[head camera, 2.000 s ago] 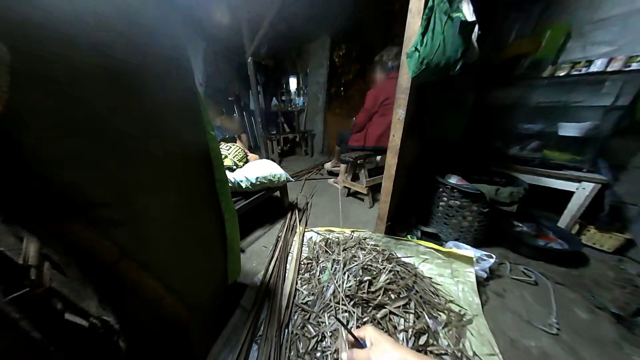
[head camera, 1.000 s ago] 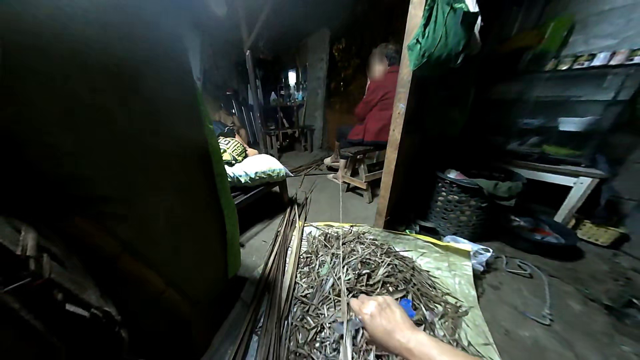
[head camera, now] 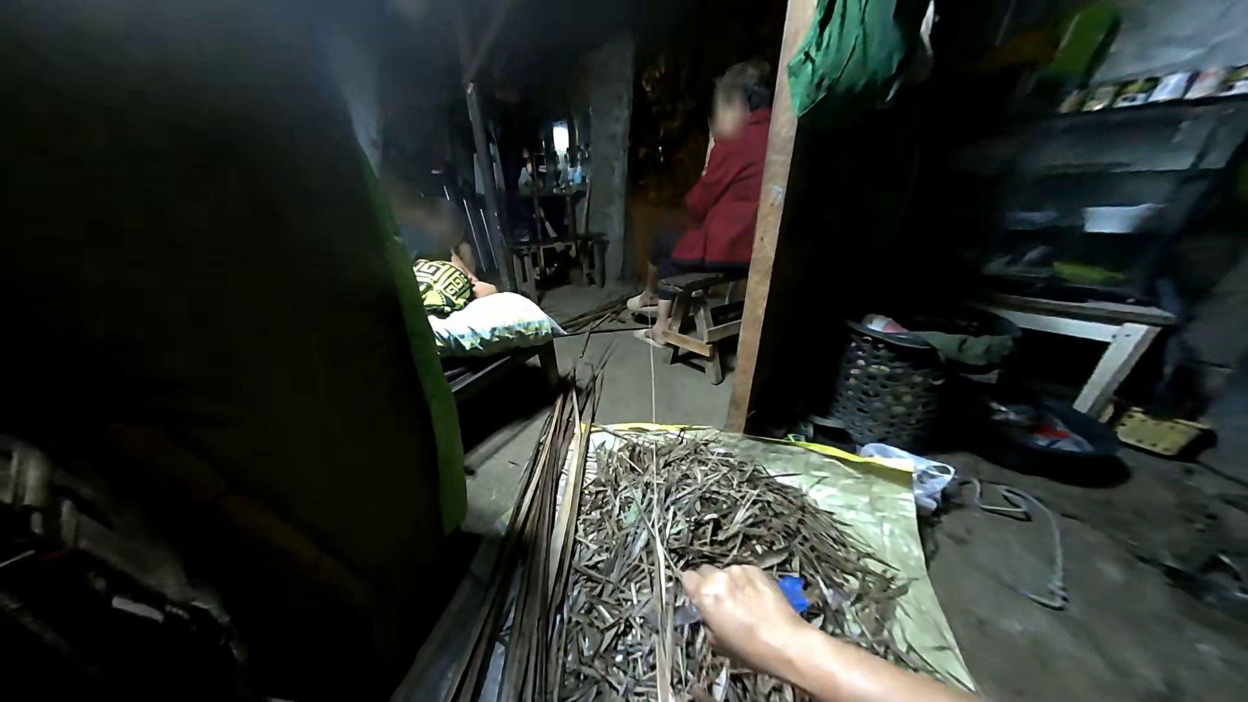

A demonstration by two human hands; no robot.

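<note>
My right hand (head camera: 746, 604) reaches in from the lower right, its fingers closed around a small knife. The knife's blue handle end (head camera: 795, 592) shows to the right of the hand, and a dull blade appears faintly left of the fingers. Beside my fingertips a long pale leaf strip (head camera: 663, 585) runs lengthwise, with a thin end stretching past the pile. Beneath the hand lies a heap of short dry leaf scraps (head camera: 751, 507) on a pale green sheet (head camera: 877, 497) with a yellow edge. My left hand is out of view.
Long dry strips (head camera: 526, 546) lie left of the heap. A wooden post (head camera: 765, 224) rises behind it. A person in red (head camera: 726, 200) sits on a wooden stool (head camera: 697, 317); another person is beside a pillow (head camera: 497, 322). A woven basket (head camera: 887, 385) and rope (head camera: 1053, 556) are at right.
My right hand has moved up and to the right from its place in the earliest frame. The blue handle end, not visible there, now shows beside it.
</note>
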